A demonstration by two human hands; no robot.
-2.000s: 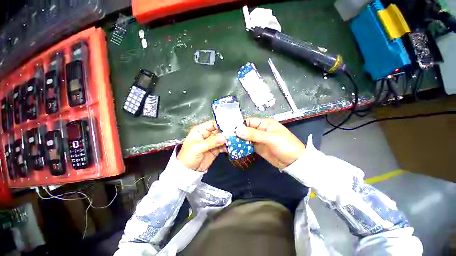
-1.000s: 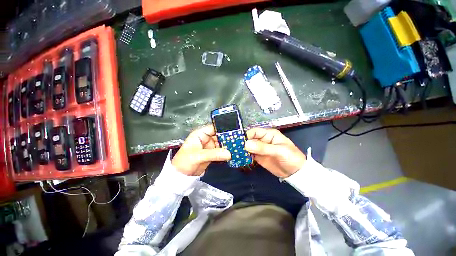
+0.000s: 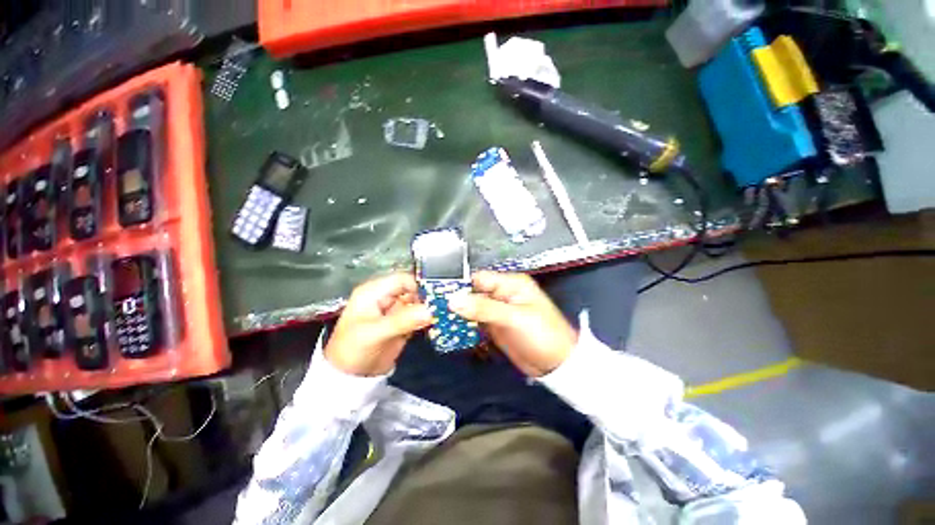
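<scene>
A blue phone circuit board [image 3: 443, 297] with pale key contacts and a grey screen at its far end is held above my lap, just off the bench's front edge. My left hand [image 3: 379, 320] grips its left side and my right hand [image 3: 515, 320] grips its right side, thumbs on the key area. A second board [image 3: 509, 193], mostly white with a blue end, lies on the mat. Tweezers [image 3: 560, 195] lie to its right. A small clear-grey lens or frame [image 3: 406, 132] lies further back.
Phone tray [image 3: 210, 277] at left; keypad in black housing [image 3: 269, 200] and small keyed piece [image 3: 290, 228] on the green mat [image 3: 349, 220]. Black cylindrical tool [image 3: 595, 125] with cord, white item [image 3: 525, 62], blue block with yellow piece [image 3: 754, 113] at right. Red-orange tray [image 3: 410, 21] at back.
The board's screen, bright white at first, looked dark and now looks grey as its tilt changed. Both hands still hold it. The whole view has shifted slightly.
</scene>
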